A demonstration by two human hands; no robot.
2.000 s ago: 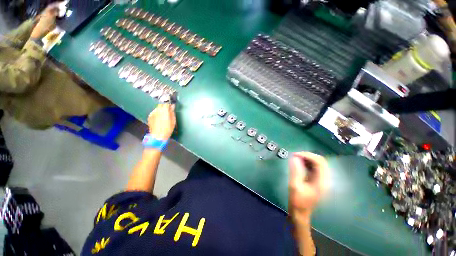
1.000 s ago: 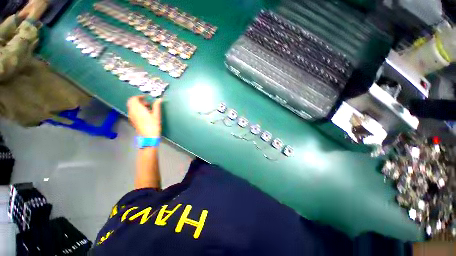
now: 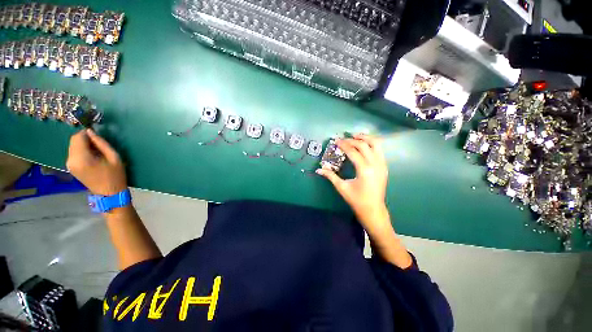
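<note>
My left hand (image 3: 97, 162), with a blue wristband, pinches a dark board (image 3: 85, 115) at the right end of the nearest row of circuit boards (image 3: 42, 105). My right hand (image 3: 363, 170) holds a circuit board (image 3: 333, 156) between thumb and fingers, low over the mat at the right end of a short line of wired modules (image 3: 277, 135). The modules are small grey-white squares with round centres and thin wires trailing toward me. Whether a module lies under the held board is hidden.
More circuit board rows (image 3: 58, 59) lie at the upper left on the green mat (image 3: 162, 152). Stacked clear trays (image 3: 285, 55) stand behind the modules. A white box (image 3: 425, 84) stands right of them. A glittering heap of parts (image 3: 532, 155) lies at the far right.
The view has shifted right and turned. My right hand, out of view a second ago, now holds a circuit board at the module line's right end. My left hand now holds a dark board.
</note>
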